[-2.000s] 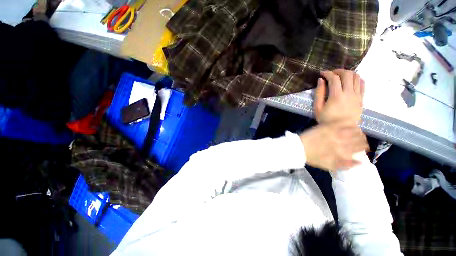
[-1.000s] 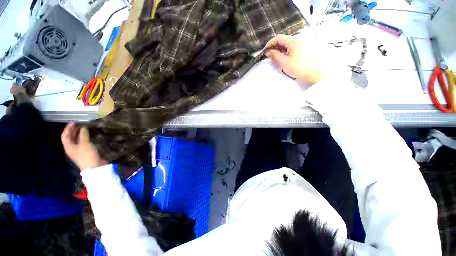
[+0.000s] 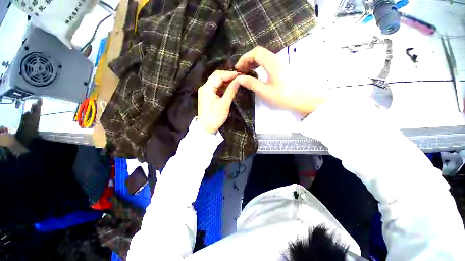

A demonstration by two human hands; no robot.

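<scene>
A dark brown plaid garment piece (image 3: 168, 56) with cream-yellow check lies heaped on the white machine table (image 3: 316, 76) and hangs over its front edge. A plain dark lining (image 3: 165, 135) shows among its folds. My left hand (image 3: 216, 99) and my right hand (image 3: 273, 81) meet at the garment's right part. Both pinch its edge between thumb and fingers, fingertips nearly touching. The exact bit of cloth between the fingertips is mostly hidden.
A round grey-blue part (image 3: 386, 18), a pen-like tool (image 3: 418, 23) and a small metal piece (image 3: 381, 92) are at right. Red-and-yellow shears (image 3: 85, 113), a cardboard strip (image 3: 106, 84) and a grey motor box (image 3: 46, 66) are at left. Another person's hand (image 3: 29, 122) shows at far left. Blue crates (image 3: 210, 204) stand below.
My hands were together off the cloth, then spread apart along the garment's edge. Now they have come together on the cloth, and the front-left part has gathered towards the middle.
</scene>
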